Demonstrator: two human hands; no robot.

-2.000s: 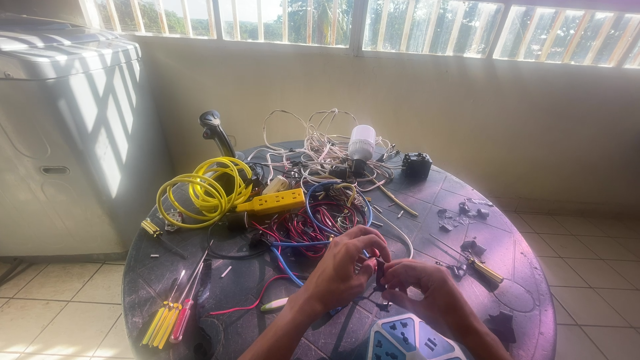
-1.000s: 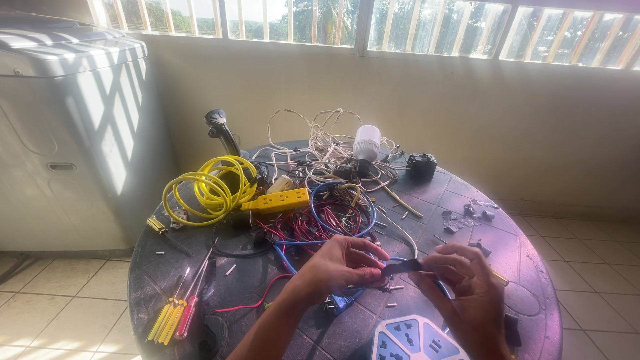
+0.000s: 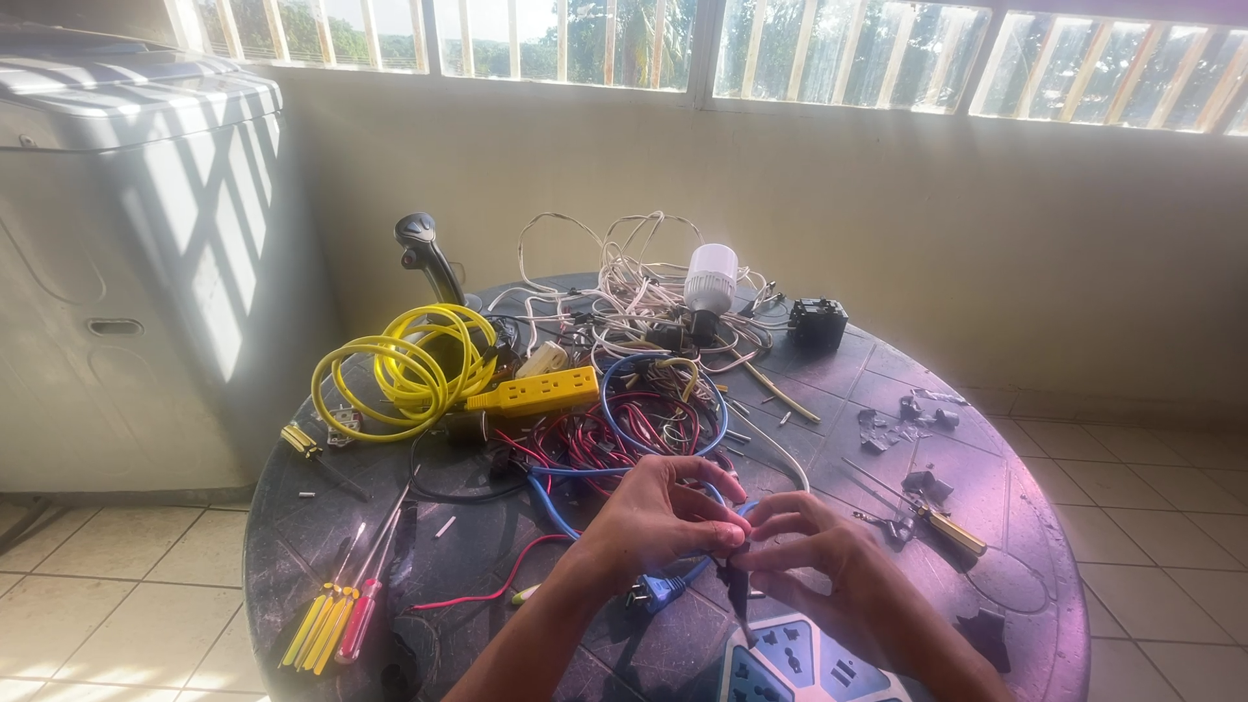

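Near the front of the round dark table, my left hand (image 3: 673, 522) pinches a small black piece, perhaps tape on a cable, between thumb and fingers. My right hand (image 3: 814, 546) meets it from the right, its fingers close around the same black piece (image 3: 738, 585), which hangs down between the hands. Below them lies a white and blue multi-socket power strip (image 3: 809, 663). A blue plug (image 3: 658, 592) rests beside my left wrist. Behind the hands are a blue cable (image 3: 551, 502) and a tangle of red and black wires (image 3: 634, 424).
Screwdrivers (image 3: 331, 619) lie at the table's left, another screwdriver (image 3: 951, 534) at the right near black scraps (image 3: 877, 429). Farther back are a yellow coiled cord (image 3: 390, 375), a yellow outlet block (image 3: 546, 390), an LED bulb (image 3: 712, 278), white cables (image 3: 624, 258), a black block (image 3: 817, 324) and a joystick (image 3: 429, 253).
One second ago the black strip stretched sideways between my separated hands; now my hands are closer together and the black piece hangs downward.
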